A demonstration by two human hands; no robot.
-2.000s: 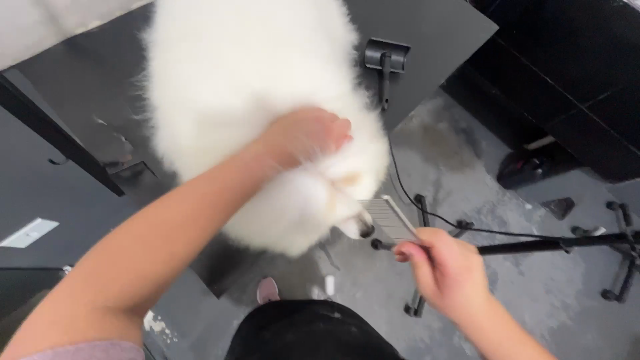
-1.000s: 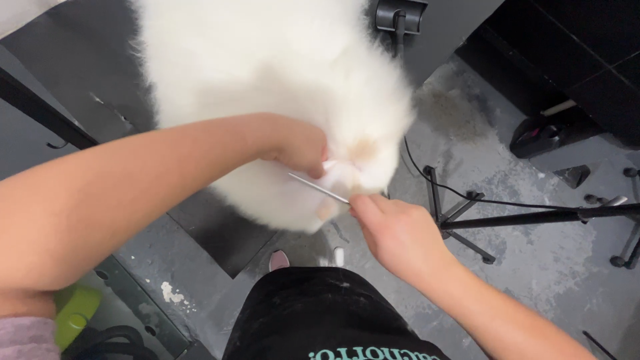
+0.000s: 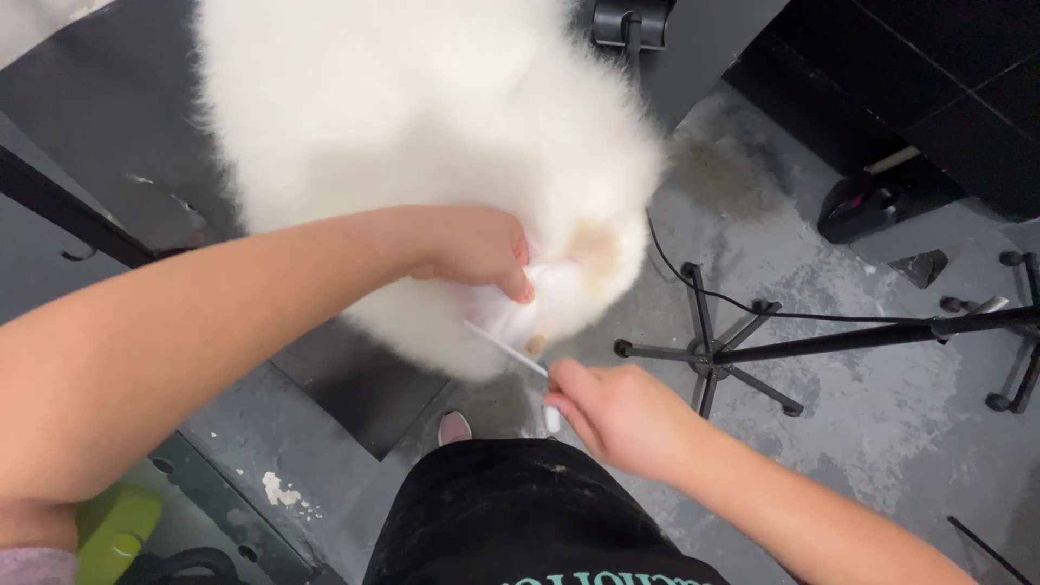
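Observation:
A fluffy white dog (image 3: 390,106) with a tan patch of fur covers the upper middle of the view, on a dark table. My left hand (image 3: 487,256) grips white fur at the lower right of the dog, thumb pointing down. Just below it, my right hand (image 3: 617,410) is closed on a metal grooming comb (image 3: 508,349), seen nearly edge-on as a thin bar. The comb's far end touches the fur under my left hand. The comb's handle end is hidden in my fingers.
The dark table mat (image 3: 349,382) reaches below the dog. A black wheeled stand base (image 3: 711,353) and a cable (image 3: 731,302) are at the right. A black holder (image 3: 630,24) is at the table's upper right edge, a green object (image 3: 118,528) at lower left.
The comb, upright and at the dog's right edge two seconds ago, has moved left into the fur below my left hand. My left hand has lowered relative to the dog's body.

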